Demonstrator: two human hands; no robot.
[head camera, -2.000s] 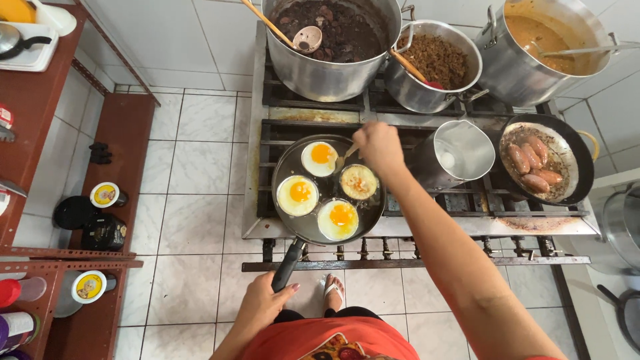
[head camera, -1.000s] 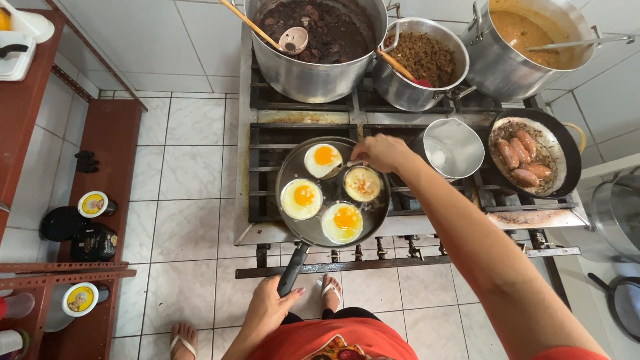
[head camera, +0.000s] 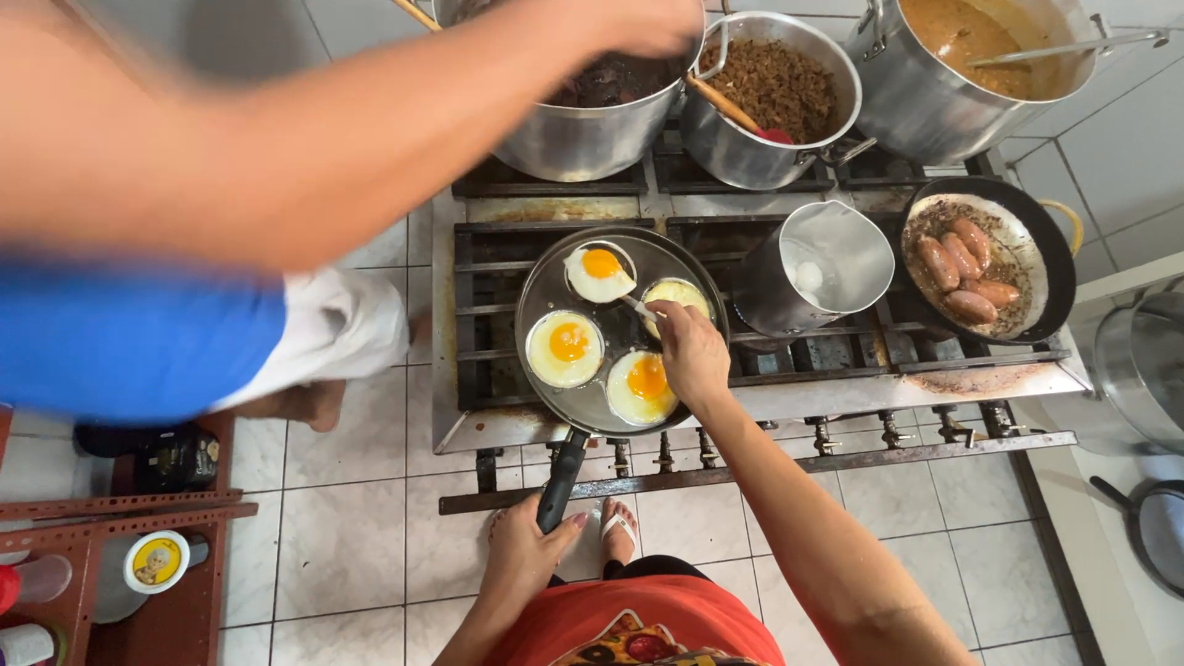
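Note:
My left hand (head camera: 523, 550) grips the black handle (head camera: 562, 481) of a round frying pan (head camera: 606, 324) on the stove. Four eggs lie in the pan: a fried egg (head camera: 599, 273) at the top, one at the left (head camera: 565, 348), one at the lower right (head camera: 642, 387), and a paler one (head camera: 678, 301) at the right, partly behind my fingers. My right hand (head camera: 684, 347) holds a small light-coloured utensil (head camera: 641, 307), its tip at the edge of the top egg. Most of its handle is hidden in my fingers.
A co-worker's arm (head camera: 370, 139) reaches across the upper left, over a pot of dark stew (head camera: 592, 139). Behind stand a pot of brown crumbly food (head camera: 786, 92) and a pot of orange-brown stew (head camera: 980, 55). An aluminium jug (head camera: 814, 277) and a pan of sausages (head camera: 1027, 250) are at right.
A co-worker in blue has come in from the left, an arm over the dark stew pot. My right hand has moved from the pale egg's upper edge to its lower side; the top egg's outline has changed.

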